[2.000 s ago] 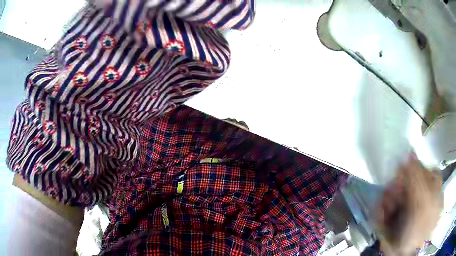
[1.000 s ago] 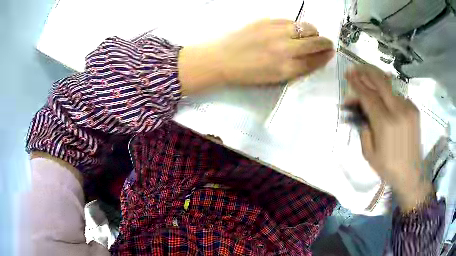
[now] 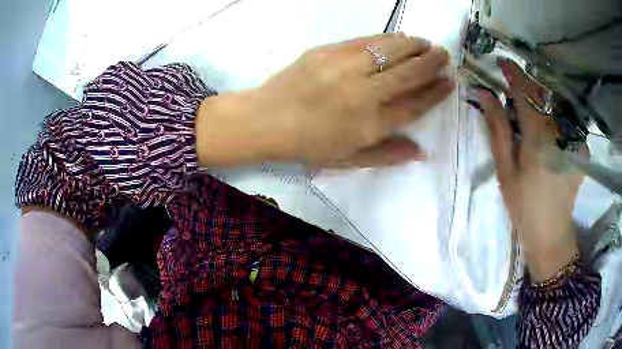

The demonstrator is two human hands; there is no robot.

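A white garment piece [image 3: 416,211] with dark stitched lines lies under both hands and hangs over the table's front edge. My left hand [image 3: 341,99], with a ring, lies palm down on the cloth, its fingers pointing at the needle area. My right hand [image 3: 528,150] is on the cloth at the right, fingers pointing up beside the presser foot area [image 3: 481,42]. Black snips [image 3: 510,116] show between its fingers, with a dark tip near the fingertips. A brownish-gold edged strip [image 3: 508,279] runs along the cloth's lower right edge.
The grey sewing machine head [image 3: 559,34] fills the upper right, close above my right hand. The white table [image 3: 58,51] has its corner at the upper left. The red-and-navy checked garment [image 3: 273,272] is below the table's edge.
The white cloth came into view and has shifted lower at the right. My left hand came onto it. My right hand has moved from the lower right up to the machine head.
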